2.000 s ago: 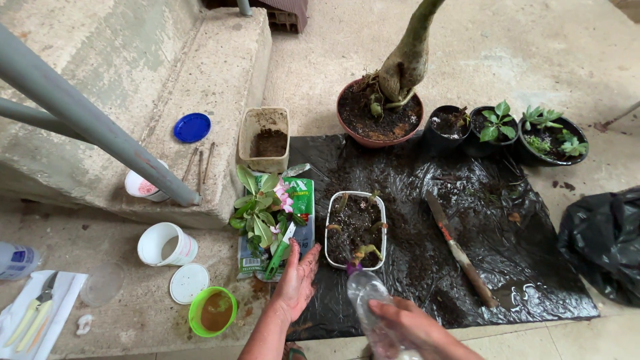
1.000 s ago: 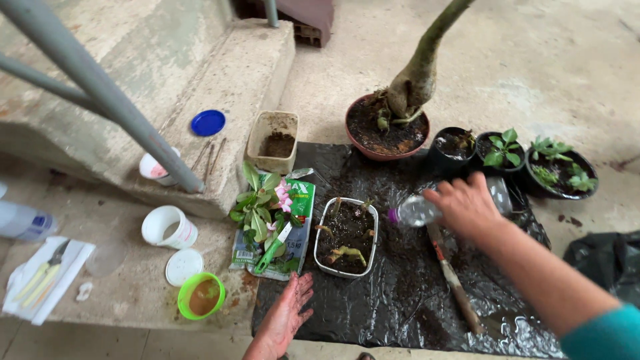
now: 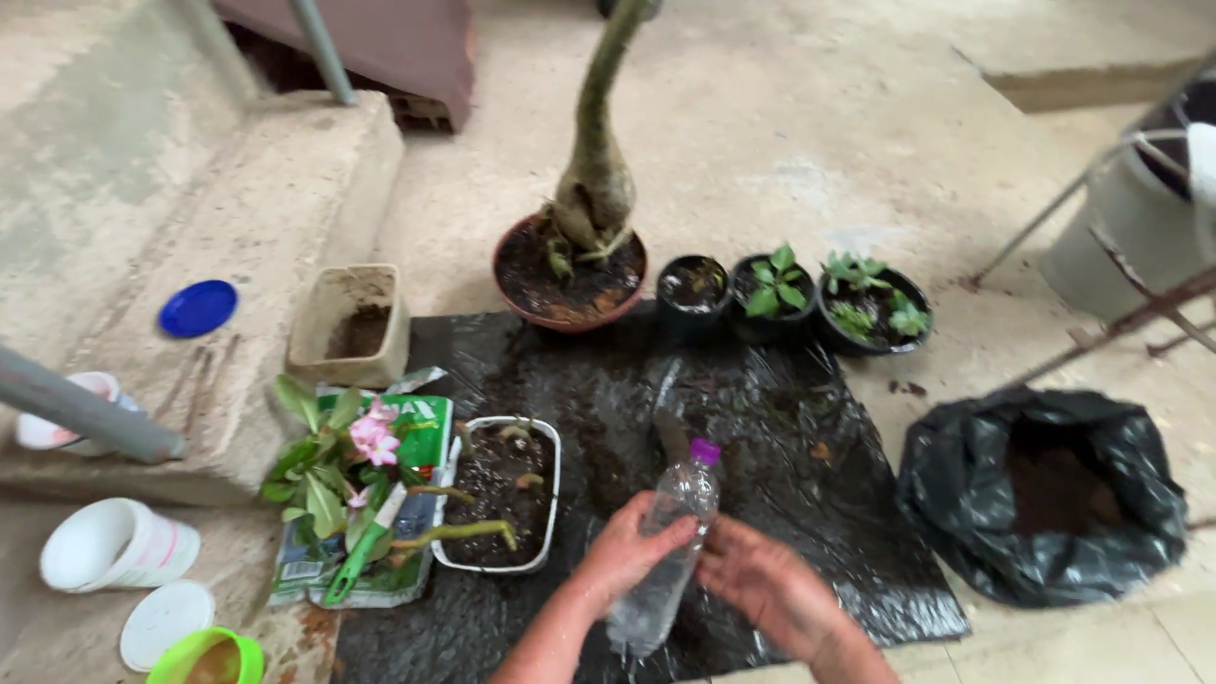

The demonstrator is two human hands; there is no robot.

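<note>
A clear plastic bottle [image 3: 665, 560] with a purple cap stands tilted in front of me, its cap end pointing away. My left hand [image 3: 632, 551] grips it from the left, thumb across its front. Close by its right side is my right hand [image 3: 769, 589], fingers loosely curled; whether they touch the bottle is unclear. Left of the hands, a white rectangular planter [image 3: 557, 494] holds dark soil and several bare, thick stems. Beyond the bottle, a tool's dark blade [image 3: 671, 439] lies on the black plastic sheet [image 3: 779, 427], its handle hidden.
A potted thick-trunked plant [image 3: 594, 195] and several small black pots [image 3: 774, 294] line the sheet's far edge. Cut leaves with pink flowers [image 3: 374, 435] and a green-handled knife [image 3: 366, 546] lie left. A black bag of soil [image 3: 1045, 494] stands right, white bucket [image 3: 119, 546] far left.
The bottle, tipped over the planter at first, has moved right of it and is now in my left hand. My right hand, which held it, has come back nearer me. The view has shifted.
</note>
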